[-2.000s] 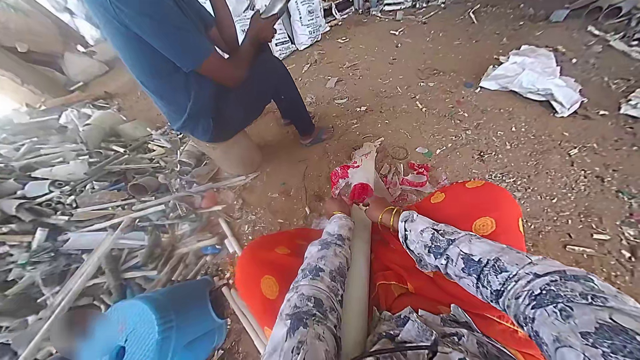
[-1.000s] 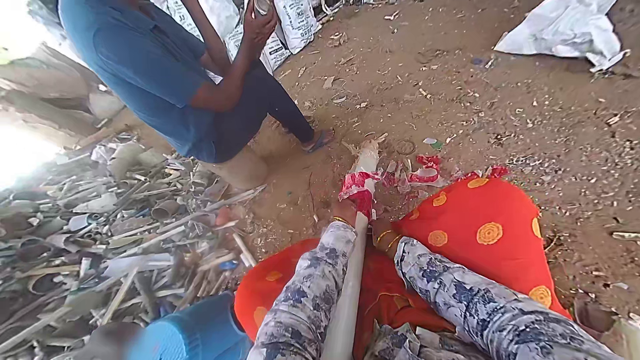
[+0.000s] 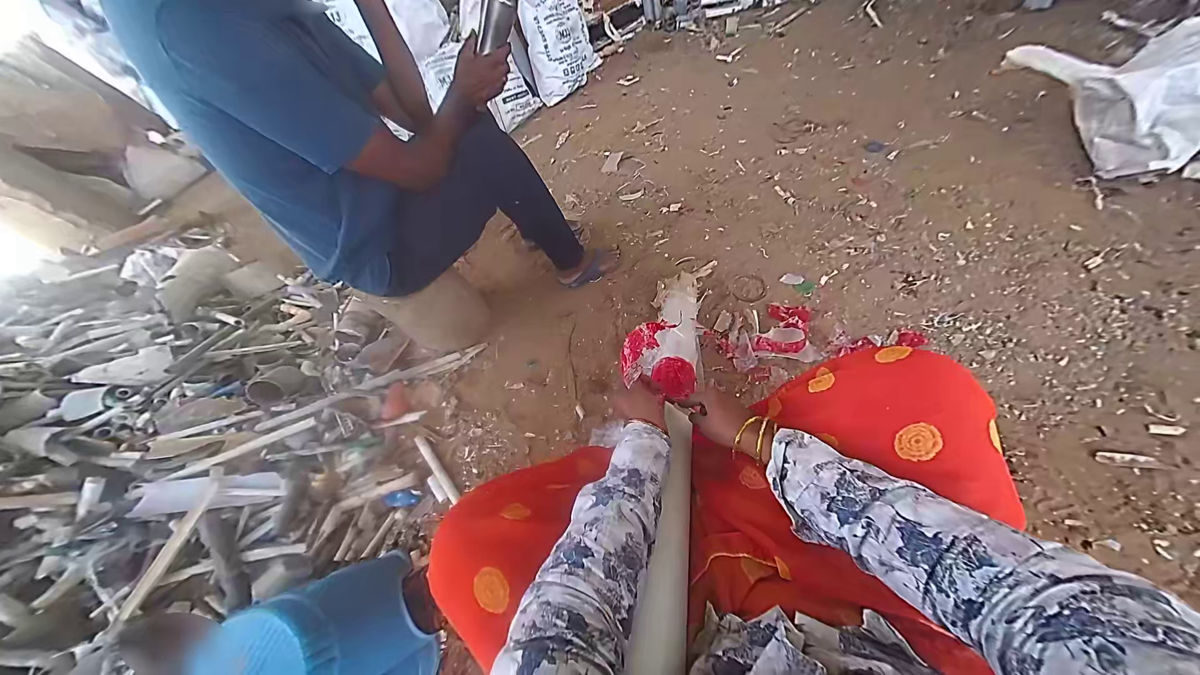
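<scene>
A long pale plastic pipe [image 3: 664,562] lies between my forearms, over the orange dotted cloth on my lap, its far end toward the ground. Red and whitish wrapping [image 3: 673,377] bunches around the pipe's upper part. My left hand [image 3: 641,403] closes on this wrapping from the left side. My right hand [image 3: 720,414], below yellow bangles, has its fingers at the pipe just right of the wrapping; a small dark thing shows at its fingertips, too small to name. Torn red and clear scraps [image 3: 783,339] lie on the soil beyond my right knee.
A heap of pipe offcuts [image 3: 234,403] covers the left ground. A blue plastic stool or tub [image 3: 328,619] stands at the lower left. Ahead on the left sits a person in a blue shirt [image 3: 281,122], holding a metallic cylinder [image 3: 495,23]. White printed sacks [image 3: 555,47] stand behind; a white sheet [image 3: 1139,112] lies right.
The red wrapping, stretched along the pipe a second ago, is now bunched into a rounder bundle near my hands. The seated person still holds the cylinder.
</scene>
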